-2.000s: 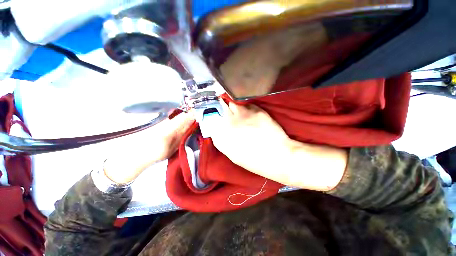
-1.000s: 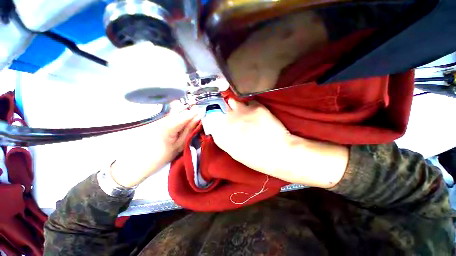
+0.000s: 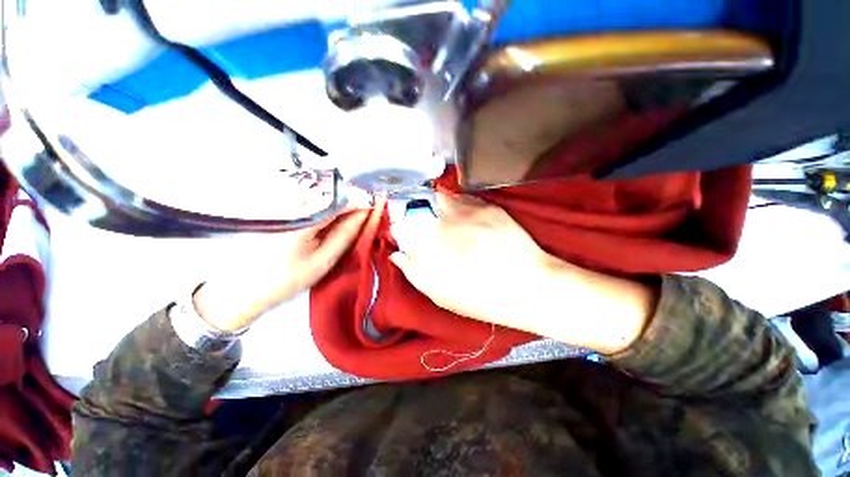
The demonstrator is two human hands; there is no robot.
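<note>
A dark red garment piece lies bunched under the machine, with a white-edged slit in its front part and a loose pale thread on it. My left hand lies at the cloth's left edge, fingers on the red fabric near the needle area. My right hand presses on the cloth just right of the needle, fingers bent. A pale clear guard with a blue-black edge sits between the hands. The presser foot and needle are mostly hidden behind the round white machine part.
The machine head covers the upper right. A curved metal bar crosses the left. Dark red pieces hang at the left table edge. Yellow and black tools lie far right. A marked strip runs along the front edge.
The machine parts stand further right and look larger as the view shifts. The white-edged slit looks narrower. Both hands remain on the cloth near the needle.
</note>
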